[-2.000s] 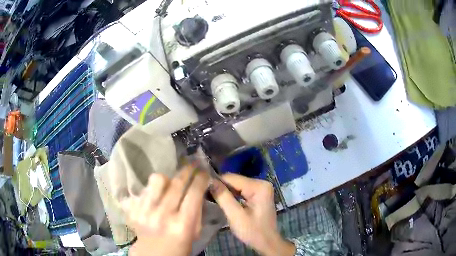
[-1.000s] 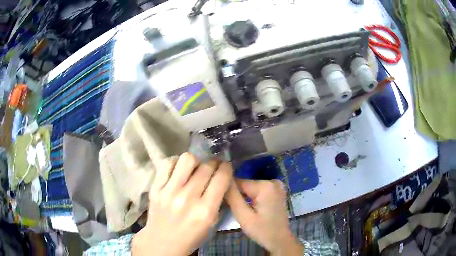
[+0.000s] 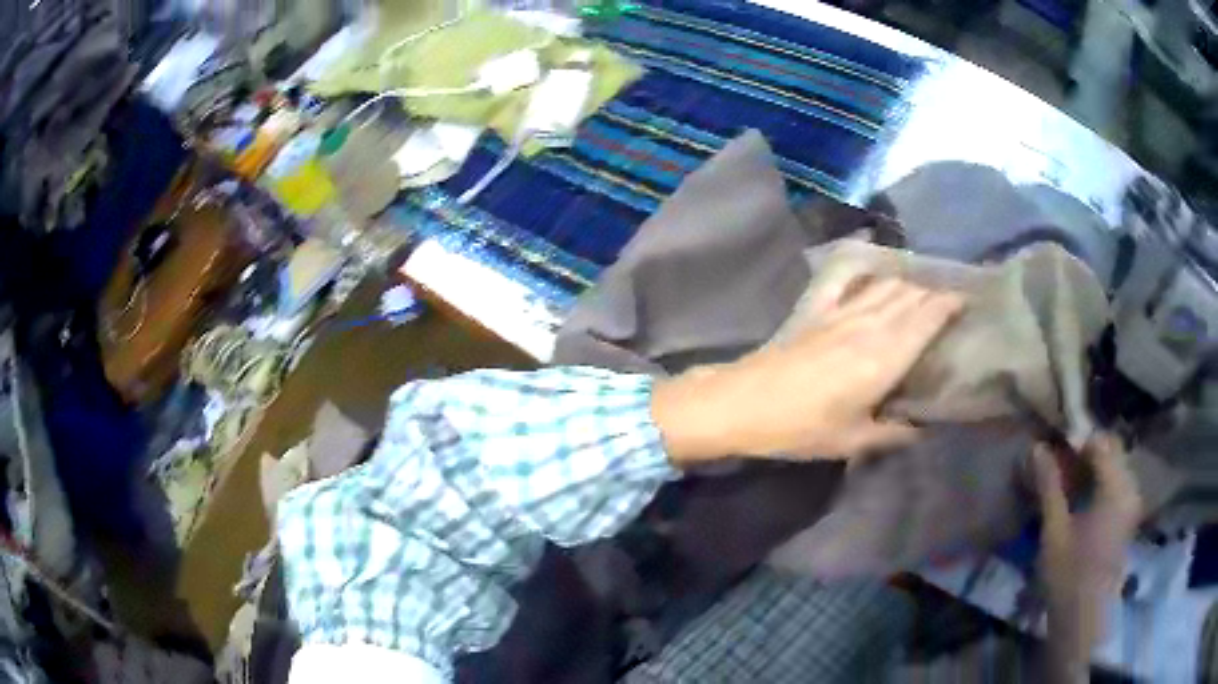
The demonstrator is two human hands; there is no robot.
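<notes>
The grey-brown garment body (image 3: 708,261) lies over the left part of the table and the lap. A beige panel (image 3: 995,327) lies bunched on it beside the machine (image 3: 1173,314), which is blurred at the right. My left hand (image 3: 822,368) lies on the cloth at the beige panel's left part, fingers spread; whether it grips is unclear. My right hand (image 3: 1089,515) is blurred at the lower right, with thumb and finger at the cloth edge near the machine; its hold cannot be made out.
Striped woven cloth (image 3: 728,87) lies at the back. A yellow-green piece with white tags (image 3: 461,67) lies on its left end. Colourful scraps (image 3: 301,181) and a brown surface (image 3: 301,441) are at the left. The table's white edge (image 3: 488,297) shows there.
The view has swung left, so the machine is now at the right rim. My left hand has moved away from my right hand, left along the cloth, and its fingers have spread.
</notes>
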